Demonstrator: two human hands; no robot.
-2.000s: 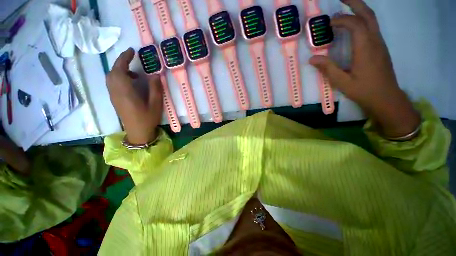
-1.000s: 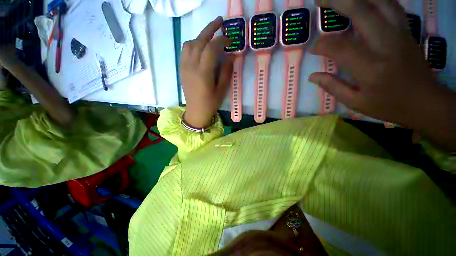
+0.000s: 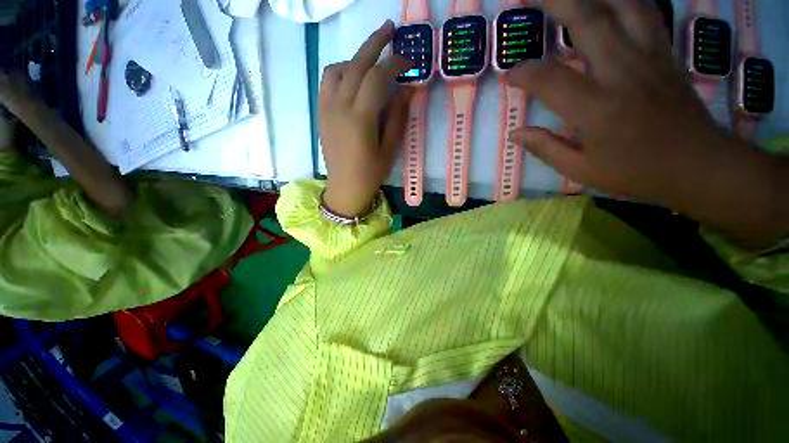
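Observation:
Several pink smartwatches lie side by side, straps towards me. The leftmost watch (image 3: pixel 415 54) shows a dark screen with small marks and a blue-white patch at the bottom. The second watch (image 3: pixel 464 48) and third watch (image 3: pixel 520 39) show green and orange text rows. Two more watches lie at the right, one (image 3: pixel 712 48) beside another (image 3: pixel 756 86). My left hand (image 3: pixel 359 121) is at the leftmost watch, fingers apart, fingertips at its left edge and screen. My right hand (image 3: pixel 623 108) is spread over the middle watches, hiding parts of them, with fingers near the third. Neither hand holds anything.
A neighbouring person's arm (image 3: pixel 78 156) in a yellow-green sleeve is at the left. Beyond it lie papers (image 3: pixel 156 112), a red-handled tool (image 3: pixel 103 82), a grey oblong piece (image 3: pixel 199 30) and white tissue (image 3: pixel 311 7). A red object (image 3: pixel 169 316) is below the bench edge.
The view has shifted left along the row. The leftmost screen has changed from green text rows to another display. My right hand has moved from the rightmost watch to the middle of the row.

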